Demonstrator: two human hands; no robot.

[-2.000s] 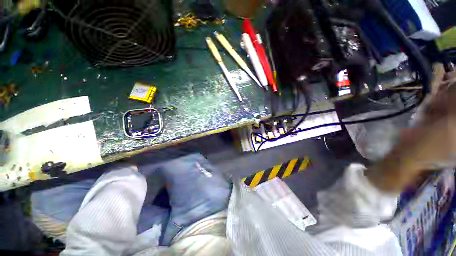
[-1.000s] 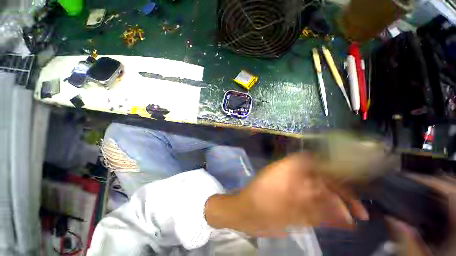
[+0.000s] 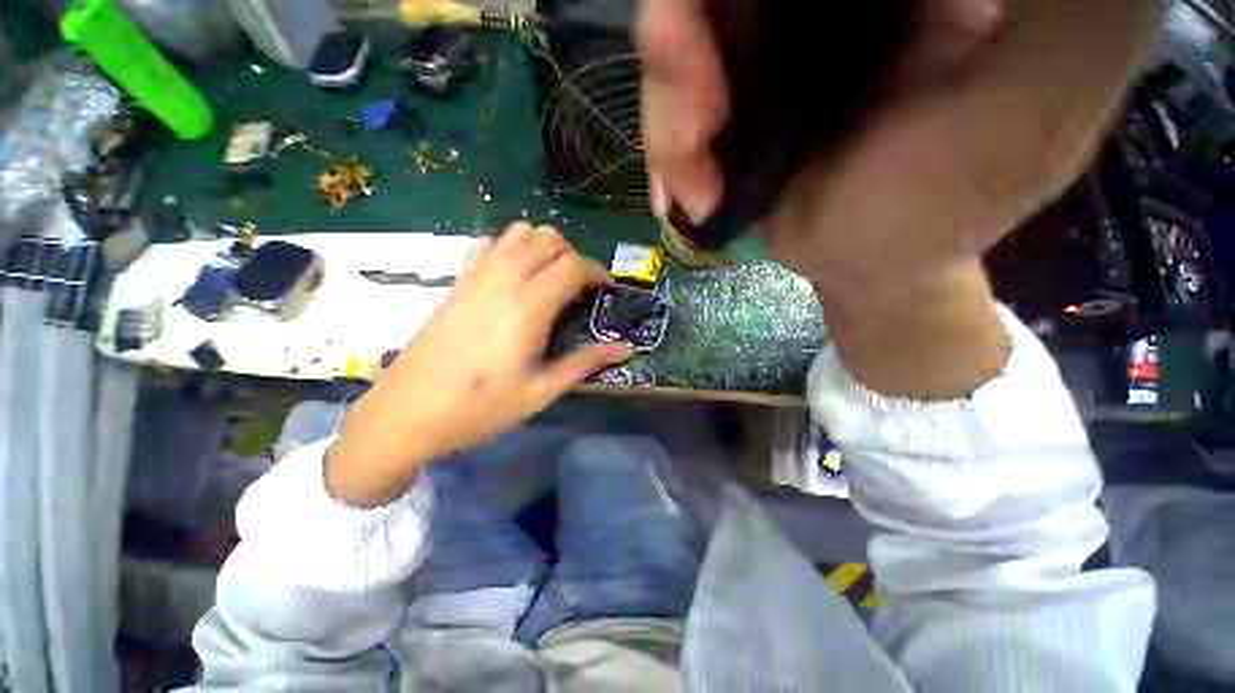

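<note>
The open smartwatch case (image 3: 633, 320) lies on the shiny patch of green mat near the front edge, with dark parts inside its silver rim. My left hand (image 3: 474, 355) is at its left side, thumb at the lower edge and a finger at the upper left corner, holding it. The yellow-and-white battery (image 3: 635, 263) lies just behind the case. My right hand (image 3: 935, 190) is raised large and blurred at the upper right. It grips a thick black hot air gun handpiece (image 3: 813, 95), its tan-banded nozzle down near the battery and case. The handpiece's upper part is cut off.
A white board (image 3: 149, 284) on the left carries a second smartwatch (image 3: 279, 275) and small parts. The fume fan (image 3: 591, 136) stands behind, partly hidden by my right hand. Gold flex scraps (image 3: 345, 182) and a green object (image 3: 142, 71) lie at the back left. Dark items crowd the right.
My left hand has come onto the case. My right hand has risen over the bench with the black handpiece, now covering the pens' area. The camera view has shifted.
</note>
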